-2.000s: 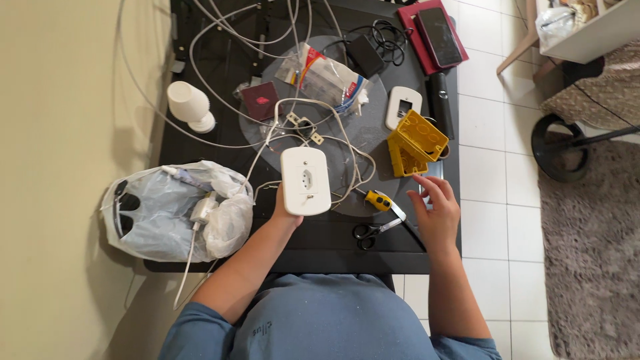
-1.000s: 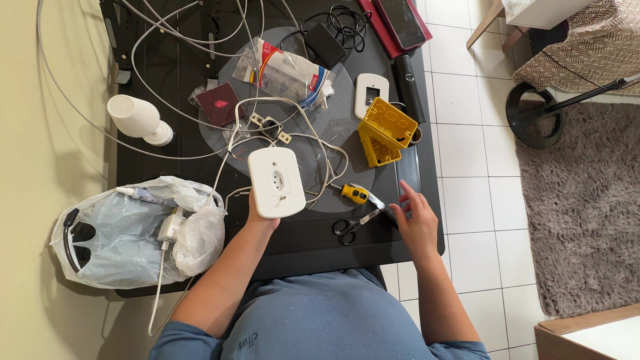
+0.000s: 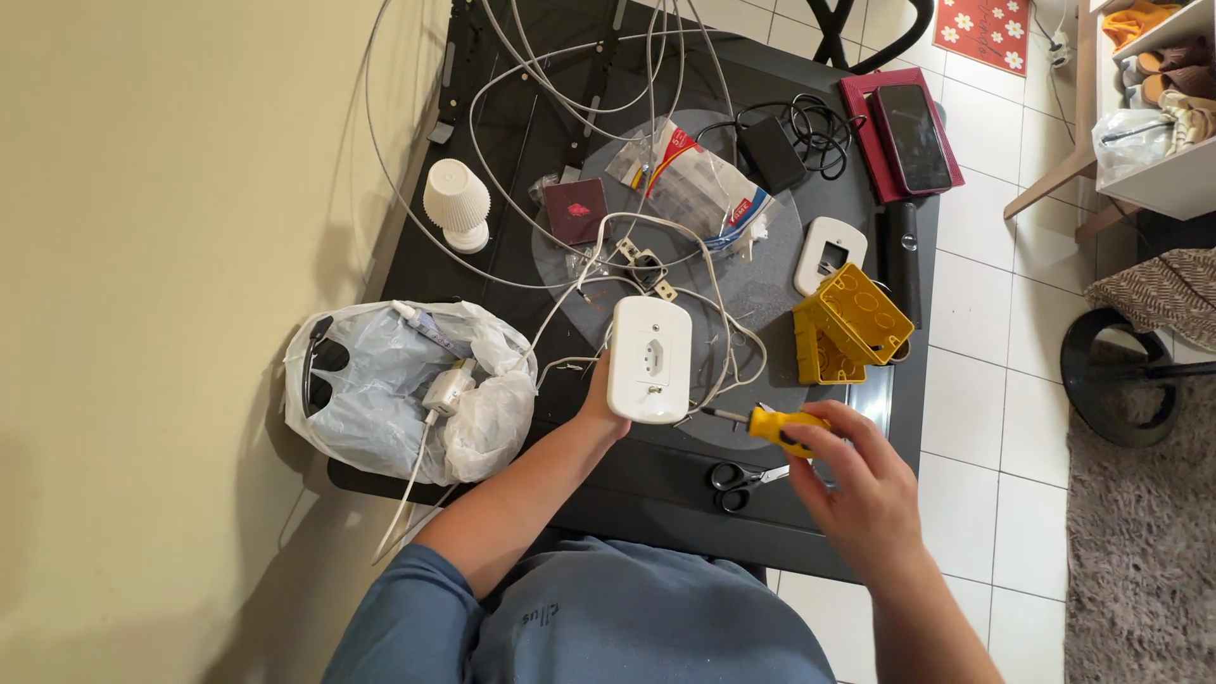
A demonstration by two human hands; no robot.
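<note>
My left hand (image 3: 605, 404) holds a white wall outlet plate (image 3: 650, 359) from behind, its face with the socket turned up; most of the fingers are hidden under it. A screw shows below the socket. In my right hand (image 3: 855, 475) is a yellow-handled screwdriver (image 3: 785, 430), held between thumb and fingers, its shaft pointing left towards the plate's lower right corner without touching the screw. Black-handled scissors (image 3: 736, 484) lie below the screwdriver. White cable (image 3: 727, 328) loops around the plate, and a metal mounting frame with a dark module (image 3: 649, 271) lies just above it.
Stacked yellow electrical boxes (image 3: 845, 328) and a white cover plate (image 3: 828, 252) are at the right. A plastic bag (image 3: 380, 380) sits at left, near a white ribbed lamp (image 3: 457, 204). Farther back are a plastic package (image 3: 698, 190), a black power adapter (image 3: 771, 154) and a phone (image 3: 912, 138).
My right hand has picked up the yellow screwdriver, which lay on the table beside the scissors, and brought it near the plate. My left hand still holds the outlet plate.
</note>
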